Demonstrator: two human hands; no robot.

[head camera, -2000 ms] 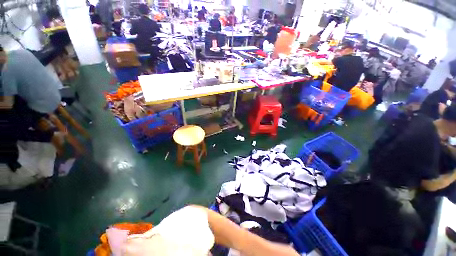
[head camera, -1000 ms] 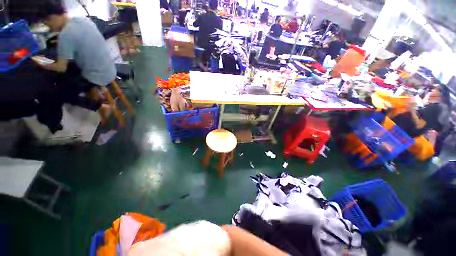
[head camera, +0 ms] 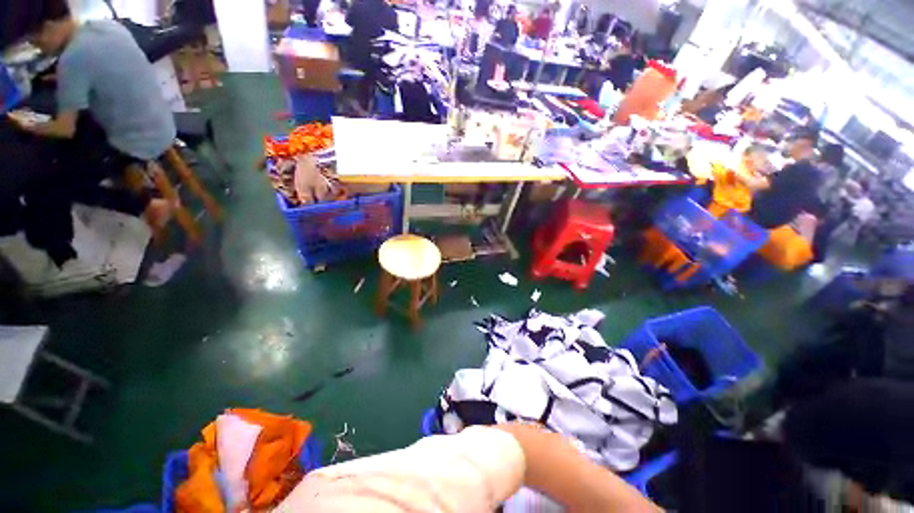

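Observation:
A heap of white-and-black garment pieces (head camera: 561, 376) lies at floor level in the lower middle. A pale short sleeve and a bare forearm of mine, which looks like the left, cross the bottom edge in front of the heap. Both my hands are outside the picture, so what they hold is hidden. A small blue plastic basket (head camera: 717, 336) with a little dark cloth stands behind and right of the heap. A piece of blue crate rim (head camera: 656, 468) shows at the heap's lower right, beside dark cloth.
Orange cloth (head camera: 276, 451) fills a blue basket at lower left. A round wooden stool (head camera: 409, 258) and a red plastic stool (head camera: 574, 243) stand by a white sewing table (head camera: 391, 148). A seated person (head camera: 118, 90) is at upper left. Scraps lie on the green floor.
The view has swung back and forth; the scene now sits further left and higher than a second ago. Blurred black cloth over the heap's front is gone, and more of my forearm shows.

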